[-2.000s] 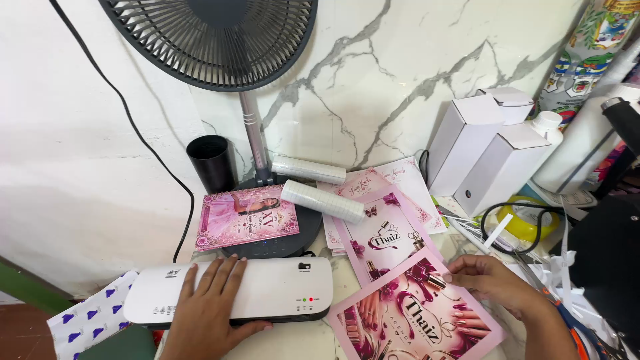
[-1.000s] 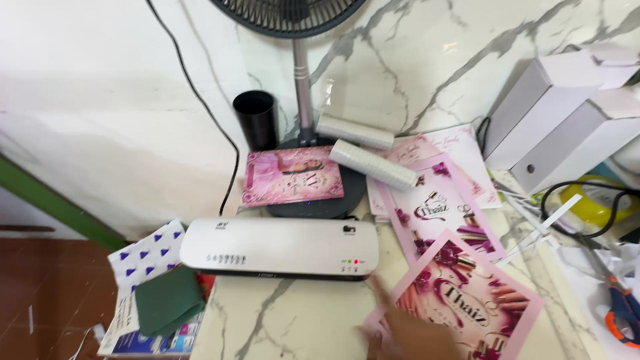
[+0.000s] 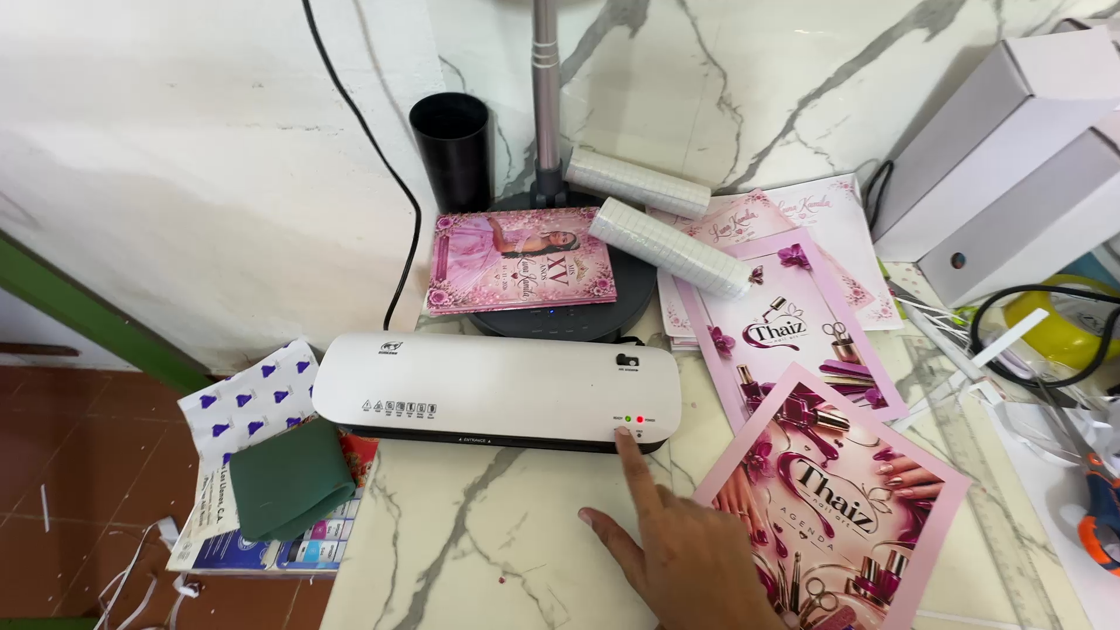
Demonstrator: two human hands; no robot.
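A white laminator (image 3: pixel 499 385) lies on the marble-patterned tabletop, with a green and a red light lit at its right end. My right hand (image 3: pixel 691 542) is in front of it, index finger extended to the panel beside the green light; nothing is held. Whether the fingertip presses or only points cannot be told. Just right of the hand, partly under it, lies a pink-bordered printed cover (image 3: pixel 840 516), overlapping a second pink printed sheet (image 3: pixel 792 328). My left hand is out of view.
Behind the laminator stand a fan base (image 3: pixel 560 324) bearing a pink booklet (image 3: pixel 525 258), two clear rolls (image 3: pixel 669 249) and a black cup (image 3: pixel 452 157). White boxes (image 3: pixel 989 131), paper strips and orange-handled scissors (image 3: pixel 1098 516) are at the right. A green folded cloth or sheet (image 3: pixel 293 481) lies lower left.
My left hand has left the laminator and gone out of view. My right hand has let go of the printed cover and moved left to the laminator's panel. The view has shifted closer and downward.
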